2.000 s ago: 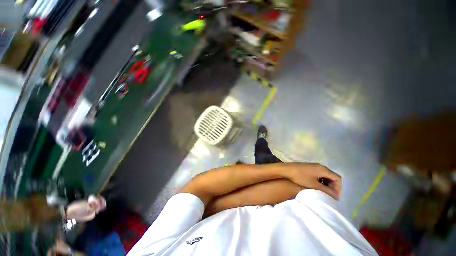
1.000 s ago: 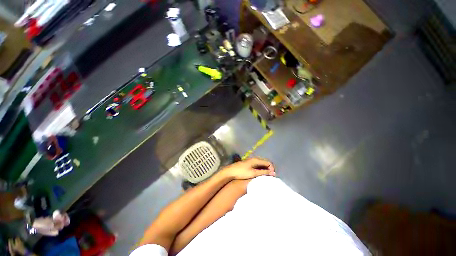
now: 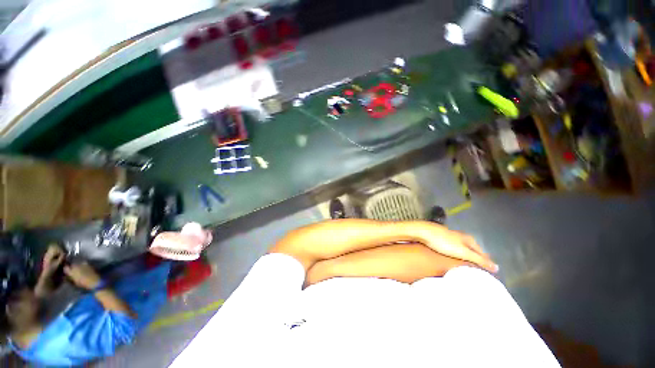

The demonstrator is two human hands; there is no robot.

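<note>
My arms are folded across my white shirt. My left hand (image 3: 470, 251) lies over my right arm at right of centre, blurred; no object shows in it and its finger closure is unclear. My right hand is hidden behind my left arm. In front is the green-matted bench (image 3: 287, 172). A red plastic housing (image 3: 381, 100) lies on it, with a small black-and-white part (image 3: 337, 106) to its left. A white grid frame (image 3: 232, 159) and blue-handled pliers (image 3: 210, 197) lie further left. A lime-green electric screwdriver (image 3: 497, 101) lies at the right end.
A beige slatted stool (image 3: 393, 203) stands against the bench front. Wooden shelves (image 3: 528, 144) with mixed items are at right. A blister tray (image 3: 230, 43) of red housings lies beyond the mat. A person in blue (image 3: 79, 327) is at lower left, near a pink item (image 3: 179, 243).
The view has swung left, so the bench runs more level across the picture and the person in blue shows more fully. My arms stay folded.
</note>
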